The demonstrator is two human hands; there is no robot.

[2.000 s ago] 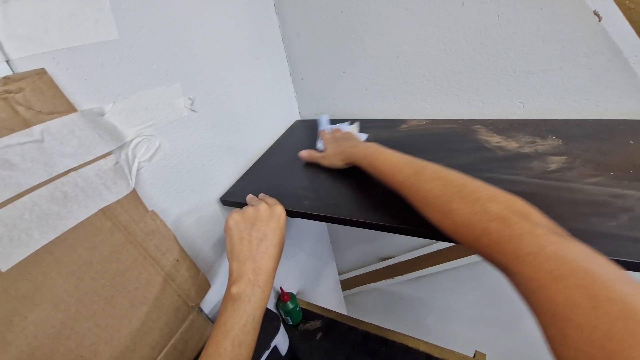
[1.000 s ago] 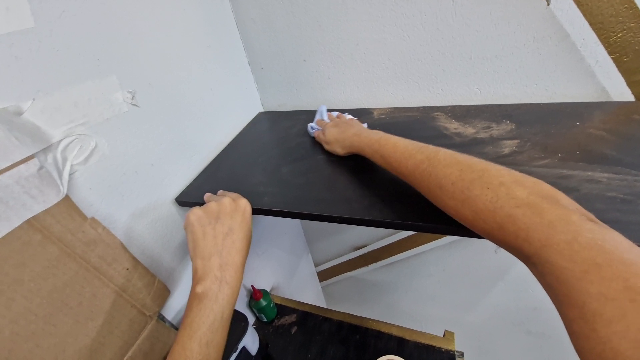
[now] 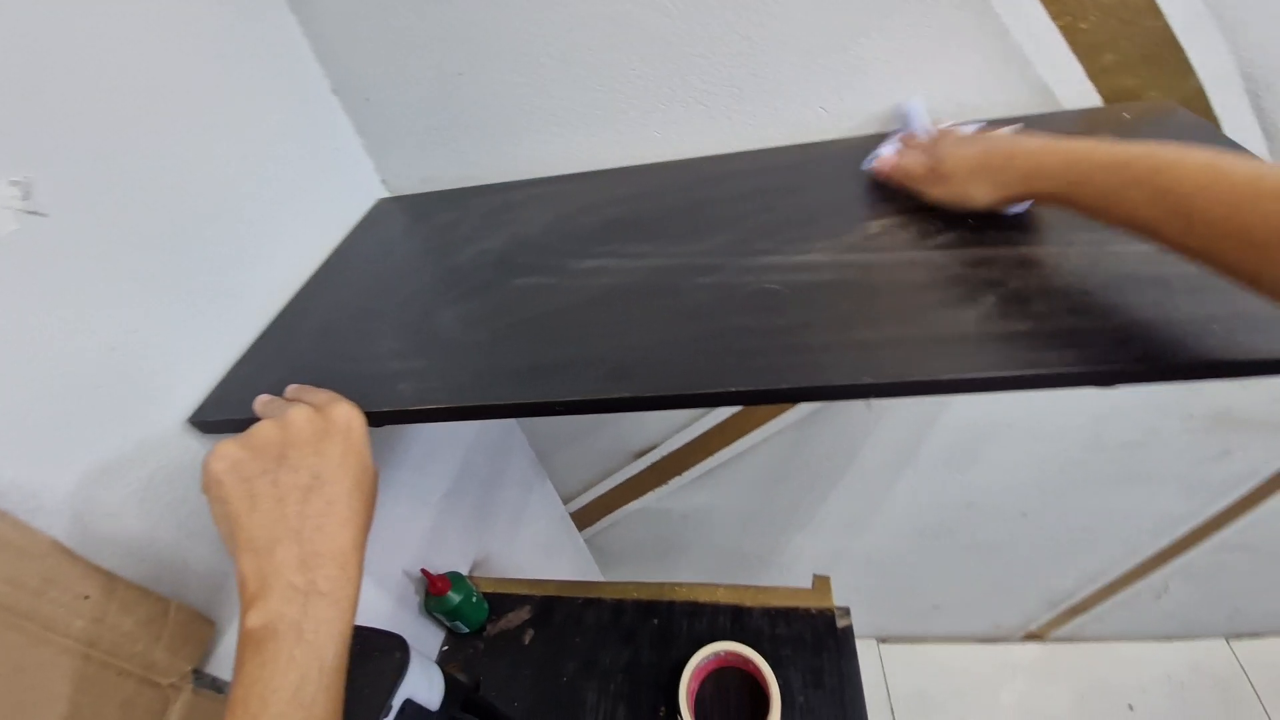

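A long dark board [image 3: 600,290], like a shelf, runs along the walls, with pale dusty streaks on its top. My left hand [image 3: 295,455] grips its front edge near the left corner, the fingertips on top and the thumb out of sight. At the upper right my right hand [image 3: 950,172], slightly blurred, presses a crumpled white cloth or paper wipe [image 3: 912,122] on the board's top near the back edge. A darker patch shows on the surface around and below that hand.
Below the board, a black surface [image 3: 600,650] carries a green bottle with a red cap [image 3: 456,600] and a roll of masking tape [image 3: 730,684]. Cardboard [image 3: 90,630] leans at the lower left. A dark and white object [image 3: 400,680] sits by my left forearm. Tiled floor [image 3: 1060,680] lies lower right.
My right hand has moved with the wipe from the board's left part far along to the right. My left hand stays on the front edge near the left corner. The view has shifted right.
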